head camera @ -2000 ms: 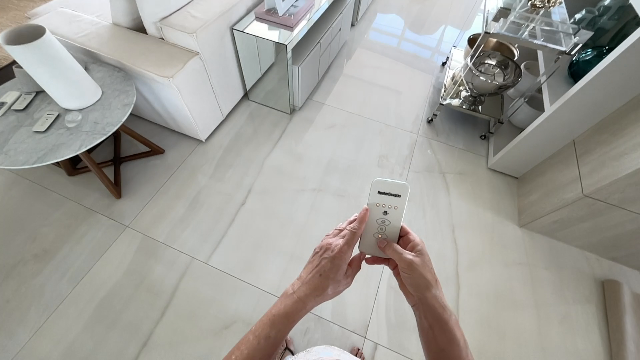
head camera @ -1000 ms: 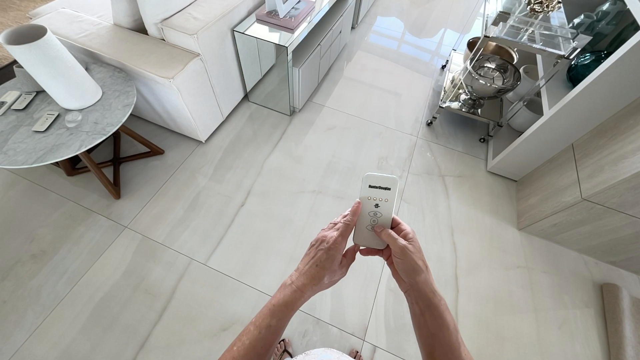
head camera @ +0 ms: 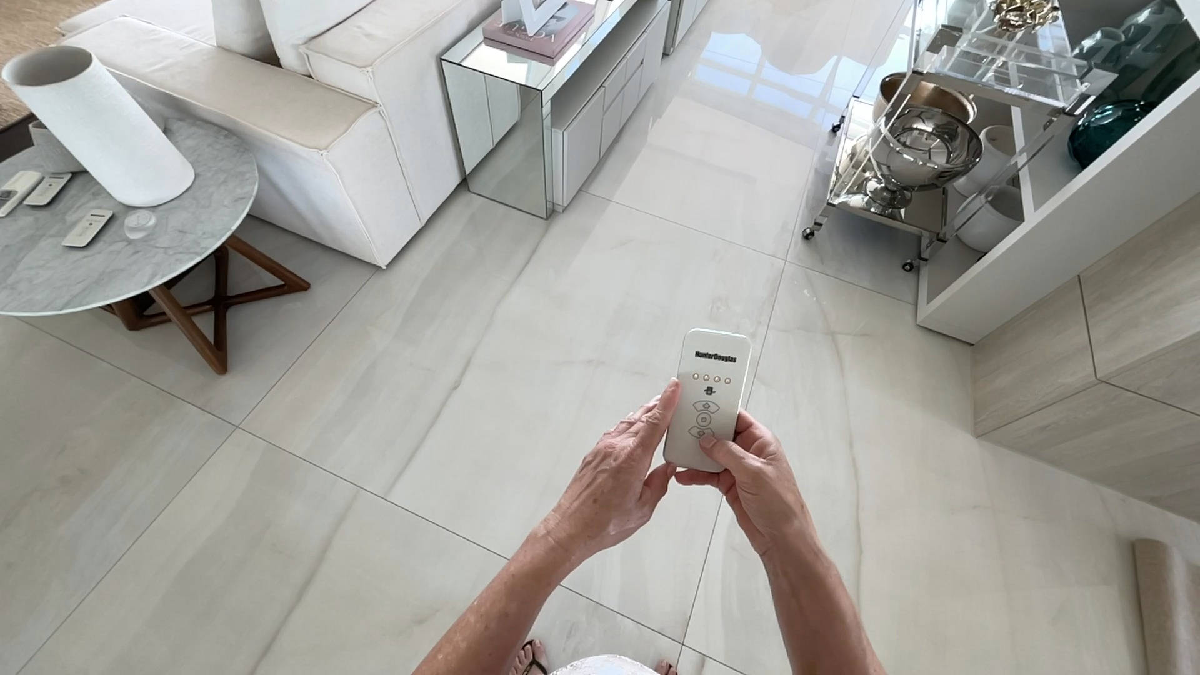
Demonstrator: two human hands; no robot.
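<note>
A slim white Hunter Douglas remote control (head camera: pixel 708 398) is held upright in front of me, its button face towards me. My right hand (head camera: pixel 755 478) grips its lower right part, with the thumb on the lower arrow button and fingers behind. Along the remote's left edge rests my left hand (head camera: pixel 619 469), fingertips touching it and the thumb near its bottom corner. Indicator lights show in a row on the remote. More flat remotes, one of them a pale one (head camera: pixel 89 229), lie on the round marble side table (head camera: pixel 202 202) at the left.
Beside a white sofa (head camera: pixel 356 178), the side table bears a tilted-looking white cylindrical vase (head camera: pixel 112 131). A mirrored console (head camera: pixel 506 141) stands further ahead. At the right are a wheeled bar cart (head camera: pixel 914 220) with metal bowls and a white shelf unit (head camera: pixel 1041 248). My sandalled feet show at the bottom.
The remote and both hands have shifted slightly left since two seconds ago, and the remote has moved a little down since one second ago. The right hand keeps its grip throughout.
</note>
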